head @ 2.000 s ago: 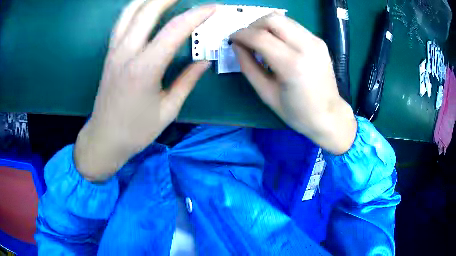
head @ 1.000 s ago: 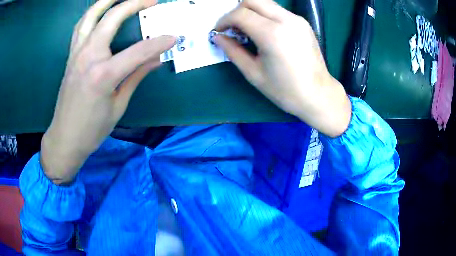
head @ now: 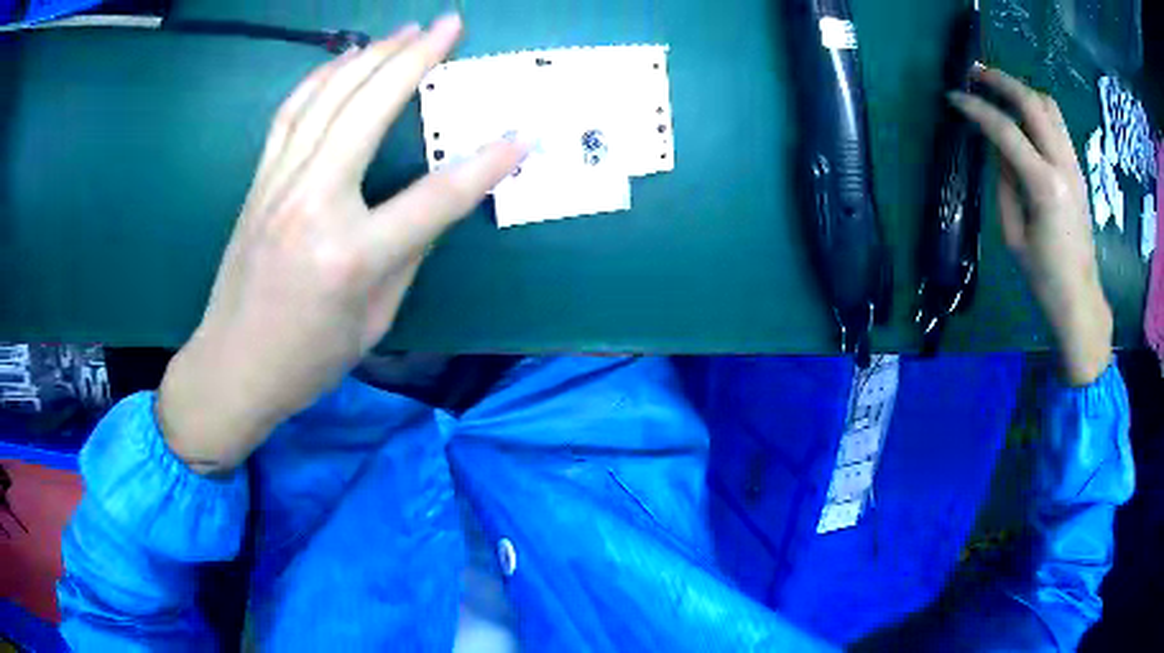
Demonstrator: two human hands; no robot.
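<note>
A white mounting plate with a stepped outline and small edge holes lies flat on the green bench mat. Two small metallic pieces sit on it; the right one is in plain sight, the left one is partly behind my thumb. My left hand is at the plate's left side, thumb over its lower left part, fingers spread. My right hand is at the far right, fingertips at the upper part of the slimmer electric screwdriver. Whether the fingers close on it is unclear.
A thicker electric screwdriver with a pale label lies between the plate and the slimmer one. White strips and a pink item are at the right edge. A dark cable runs across the upper left. A blue bin is below the bench.
My right hand has left the plate and moved right to the slimmer screwdriver. The plate now shows more fully and sits lower in view. My left hand remains beside it.
</note>
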